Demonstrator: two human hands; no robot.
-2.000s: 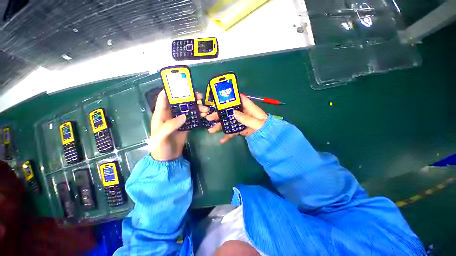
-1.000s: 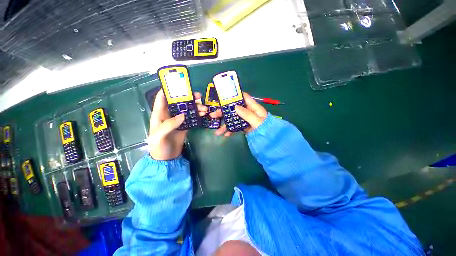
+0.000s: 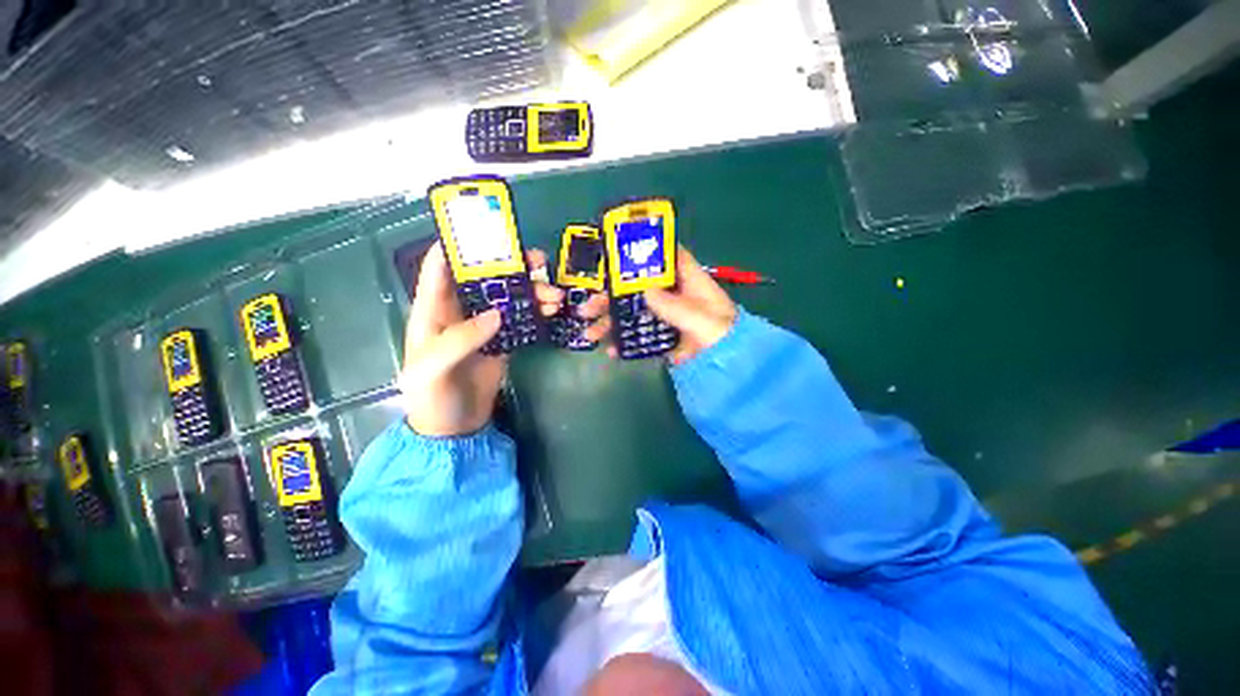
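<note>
My left hand (image 3: pixel 452 347) holds an upright yellow-framed feature phone (image 3: pixel 479 229) with a white lit screen, my thumb on its keypad. My right hand (image 3: pixel 696 310) holds a second feature phone (image 3: pixel 641 248) with a blue lit screen, thumb at the top of its keypad. A third phone (image 3: pixel 582 257) with a dark screen lies between the two, partly behind my fingers. Another unlit phone (image 3: pixel 530 129) lies sideways on the white strip. At left, a clear blister tray (image 3: pixel 351 292) holds yellow-framed phones (image 3: pixel 299 496) and all-black ones (image 3: pixel 229 513).
A red pen (image 3: pixel 738 276) lies right of my right hand. An empty clear tray (image 3: pixel 986 136) is at the back right. Stacked trays (image 3: pixel 313 95) and a yellow pad (image 3: pixel 646 30) are at the back. A dark red sleeve (image 3: pixel 109 612) shows at lower left.
The right phone went from a blue screen to white and back to blue, and turned more upright, shifting slightly right. The phone between the hands shows more. The left hand barely moved.
</note>
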